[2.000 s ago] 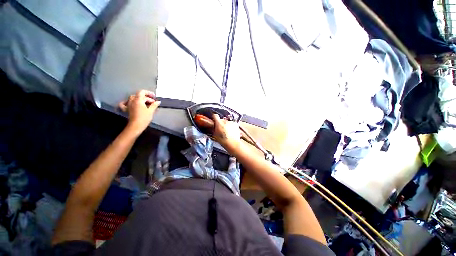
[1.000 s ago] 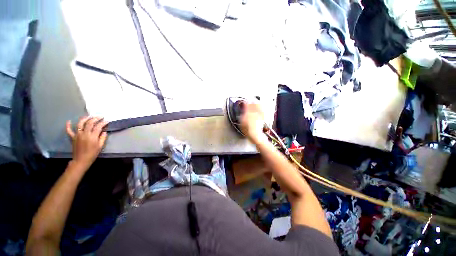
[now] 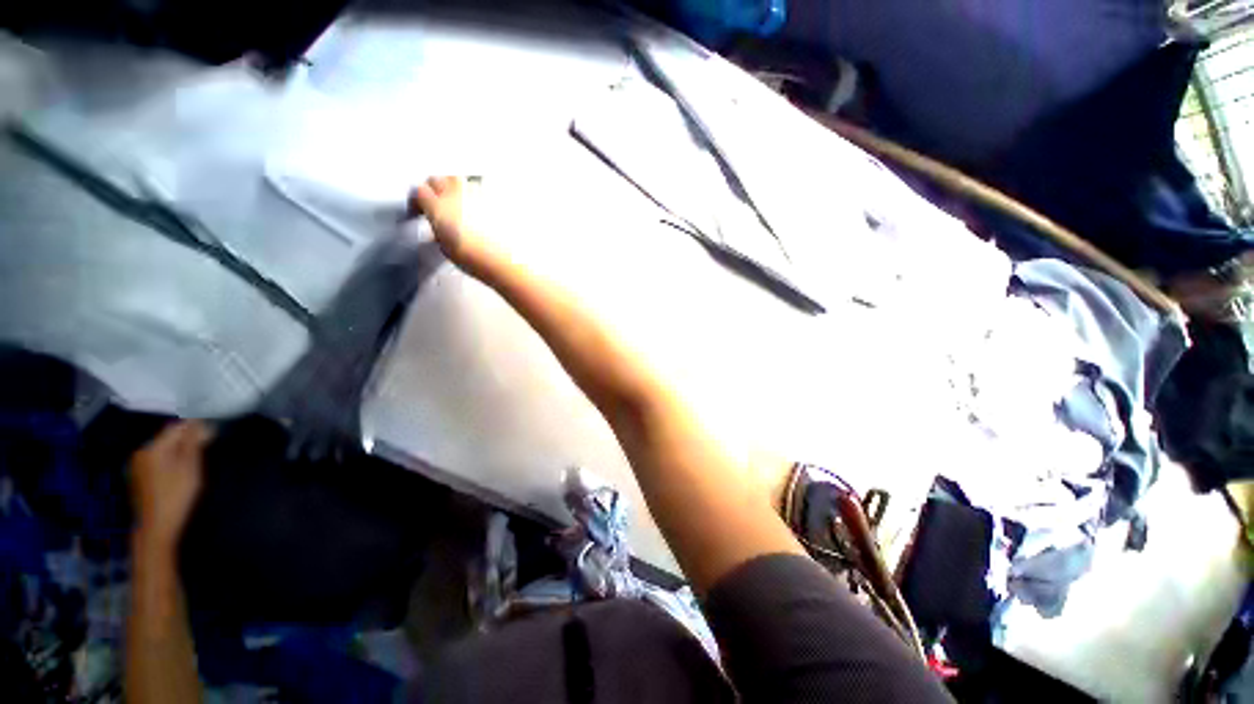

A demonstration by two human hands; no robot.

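A light grey garment panel [image 3: 103, 234] with a dark line and a dark band at its end hangs over the table's left edge. My left hand [image 3: 171, 475], slightly blurred, grips its near corner. My right hand [image 3: 443, 217] reaches across the table and pinches its far edge beside the dark band. The steam iron [image 3: 825, 512] stands free at the right near edge, partly hidden by my right sleeve. Other pale cloth with dark strips [image 3: 701, 241] lies on the table, washed out by glare.
A black pad [image 3: 949, 557] lies right of the iron. A crumpled grey and white heap [image 3: 1086, 413] is at the right. A long rail [image 3: 963, 186] and dark cloth run along the far side. Hoses trail from the iron. Dark cloth lies below left.
My right hand has let go of the iron at the right and moved far left to the panel. My left hand has moved left and down. The long dark strip no longer shows along the near edge.
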